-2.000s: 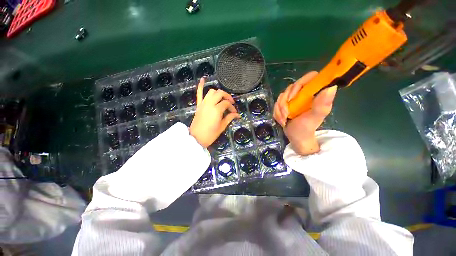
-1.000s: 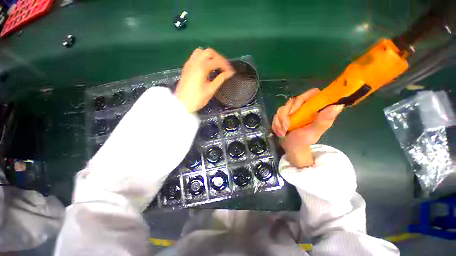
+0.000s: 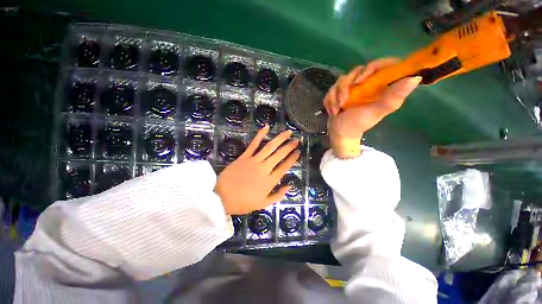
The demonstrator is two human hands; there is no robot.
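Note:
A clear blister tray [image 3: 178, 84] of square pockets holds rows of round black units [image 3: 160, 101]. A round dark disc [image 3: 308, 100] with a fine dotted texture lies over pockets at the tray's upper right. My right hand [image 3: 368, 101] grips an orange electric screwdriver [image 3: 440, 58] above the disc's right edge; its tip is hidden or too small to make out. My left hand [image 3: 257, 173] is over the tray's lower right part, palm down with fingers spread. It shows nothing held and covers some pockets.
The tray lies on a shiny green bench [image 3: 261, 24]. A clear plastic bag [image 3: 460, 217] lies at the right, below a grey-brown metal bar [image 3: 481, 151]. Dark clutter stands at the upper right. A pale sleeve [image 3: 514, 288] shows at the lower right corner.
The view has turned and shifted. My left hand has moved from the dotted disc down onto the tray, its fingers now spread. My right hand has come over the disc's edge with the screwdriver.

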